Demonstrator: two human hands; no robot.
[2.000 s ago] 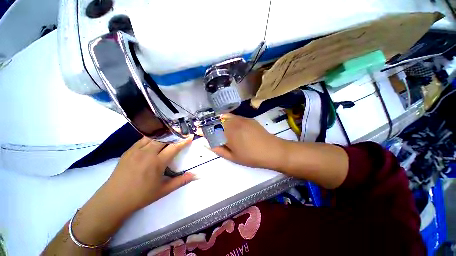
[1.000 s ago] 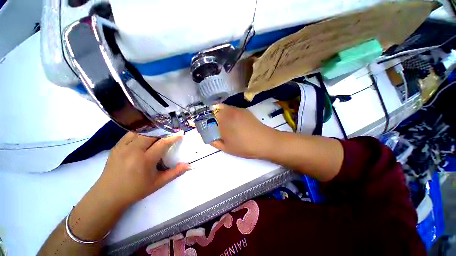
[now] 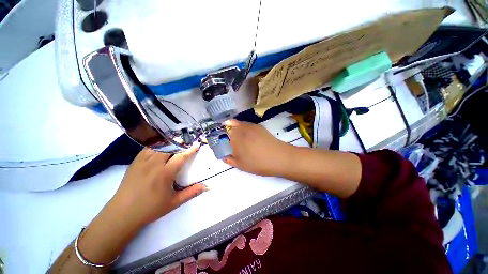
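Observation:
The white sewing machine head (image 3: 176, 37) with a blue stripe lies across the top. Its shiny metal loop (image 3: 115, 88) is left of the needle area (image 3: 191, 134). A navy-and-white strip (image 3: 101, 155) runs out from behind my left hand to the left; it also shows at right beyond my right hand. My left hand (image 3: 155, 182) lies flat, fingers spread, index fingertip beside the needle area. My right hand (image 3: 251, 147) is at the small grey metal part (image 3: 219, 143) right of the needle, fingers bent. What its fingers grip is hidden.
Handwritten brown cardboard (image 3: 342, 53) leans against the machine with a mint-green block (image 3: 361, 73) on it. Yellow-handled scissors (image 3: 305, 127) lie behind my right forearm. Dark-and-white scraps (image 3: 455, 155) and a blue crate (image 3: 463, 235) are at right. The ridged table edge (image 3: 225, 230) runs in front.
The view has shifted slightly back and forth. Both hands stay beside the needle area in nearly the same pose. No clear movement of the strip shows.

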